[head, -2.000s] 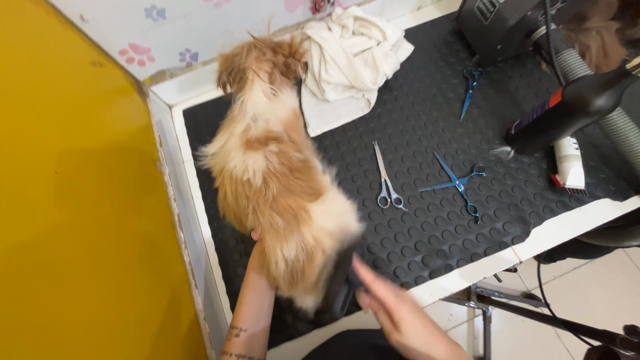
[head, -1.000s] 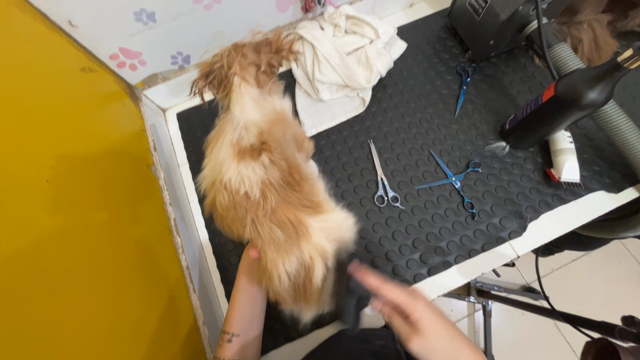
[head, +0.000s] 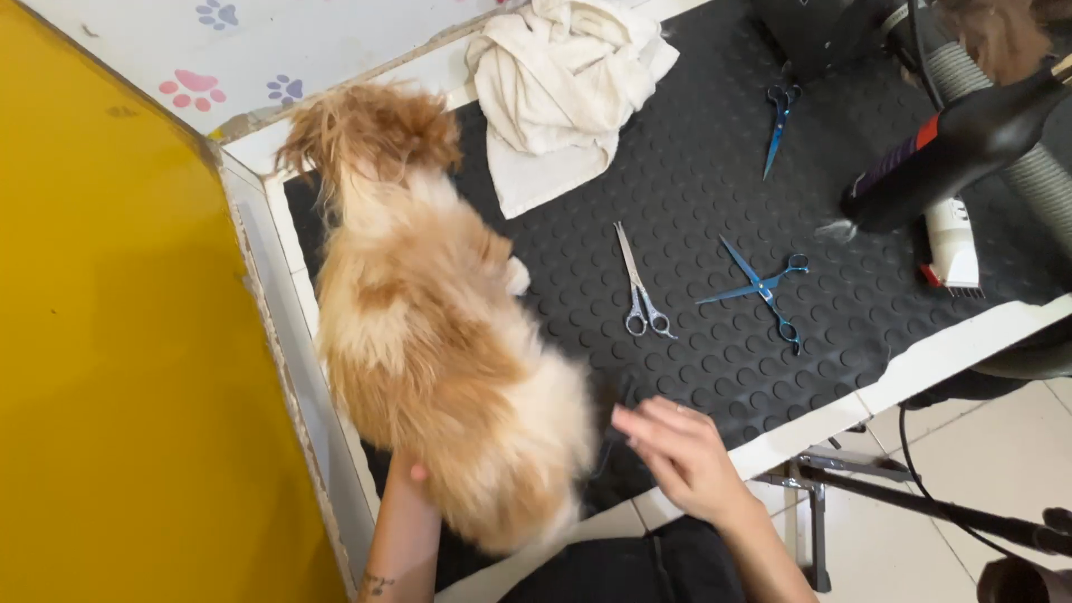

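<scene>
A tan and white long-haired dog (head: 452,352) is on the black studded rubber mat (head: 695,368), its back to me. My left hand (head: 418,473) is at its flank, mostly hidden under the fur. Beside the rump, my right hand (head: 677,448) holds a dark, blurred brush-like tool (head: 613,402); its exact kind is unclear. Silver scissors (head: 636,289) lie right of the dog. Farther right are spread blue scissors (head: 760,286), with another blue pair (head: 779,126) beyond them.
A cream towel (head: 569,92) lies bunched near the dog's head. At right are a black bottle (head: 930,159), white hair clippers (head: 951,239) and a ribbed hose (head: 1034,184). A yellow wall (head: 109,335) stands left; the white tiled ledge (head: 913,356) edges the mat.
The dog's head has shifted left and its ears now spread out more. My right hand has moved a little away from the dog's rump. The view has moved closer.
</scene>
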